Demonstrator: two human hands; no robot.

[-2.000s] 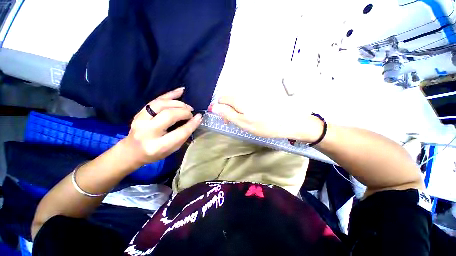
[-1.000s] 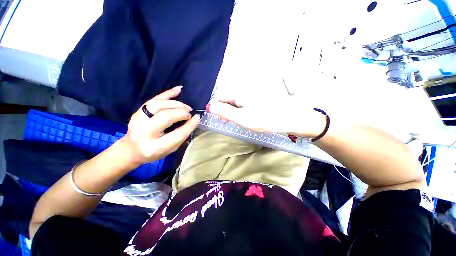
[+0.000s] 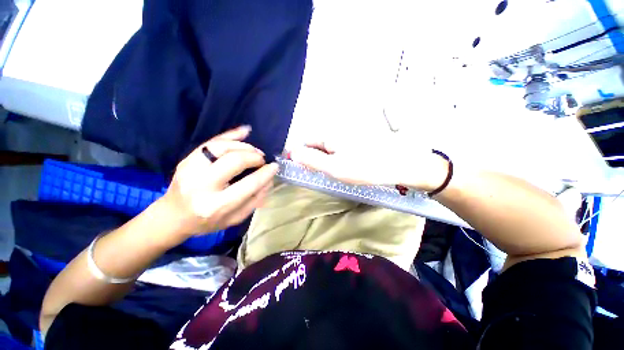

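Observation:
A navy garment piece (image 3: 232, 75) lies on the white table and hangs over its front edge at the left. My left hand (image 3: 222, 181), with a dark ring, pinches the near corner of the cloth between thumb and fingers at the table edge. My right hand (image 3: 328, 164) lies low over the table edge just right of that corner, its fingertips close to the cloth. Glare washes it out, and I cannot tell if its fingers hold anything. A measuring tape strip (image 3: 342, 190) runs along the front edge below my right hand.
The sewing machine head with its metal presser parts (image 3: 537, 89) is at the upper right. A dark phone in a gold-brown frame (image 3: 609, 133) is at the right edge. A blue plastic basket (image 3: 102, 186) is below the table at left. Dark cloth (image 3: 61, 229) lies at the lower left.
My left hand has turned slightly and sits a little lower at the cloth corner. The navy cloth's right edge has shifted slightly left. My right hand has barely moved.

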